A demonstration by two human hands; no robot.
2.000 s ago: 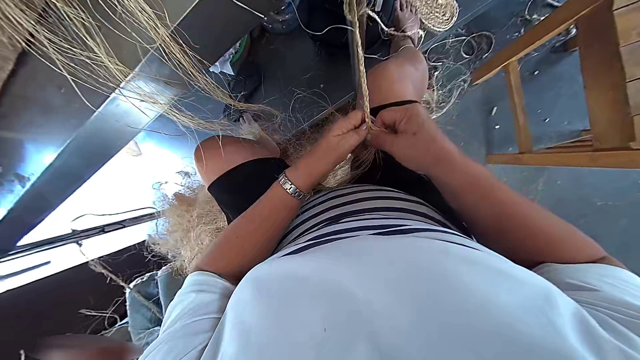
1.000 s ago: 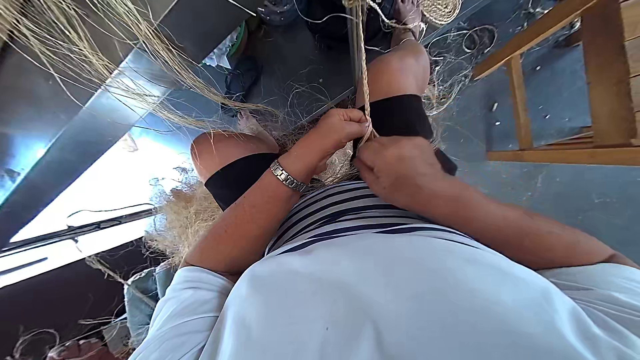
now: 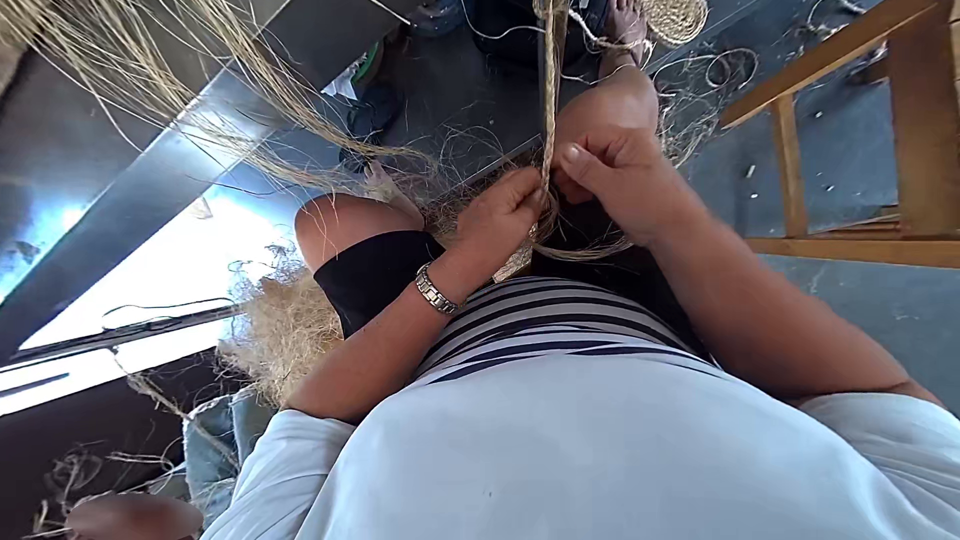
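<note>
A braided cord of pale plant fibre [image 3: 551, 97] runs down from the top of the view to my two hands, in front of my waist. The fingertips of my left hand [image 3: 501, 214] pinch its lower end, and a metal-banded watch [image 3: 435, 289] sits on that wrist. Close on the cord's right side is my right hand [image 3: 611, 176], thumb bent over curled fingers; whether it grips a strand cannot be made out. Loose fibre strands [image 3: 585, 253] curve below and between the hands.
Long loose fibres [image 3: 285, 97] hang at the upper left over a metal beam [image 3: 142, 202]. A tangled fibre heap [image 3: 289, 330] lies beside my left leg. A coiled braided piece [image 3: 675, 19] rests at the top, and a wooden frame [image 3: 787, 165] stands at right. Part of a person [image 3: 135, 516] shows lower left.
My right hand was against my left hand at the cord one second ago; it has moved up and a little apart from it. My left hand stays at the cord.
</note>
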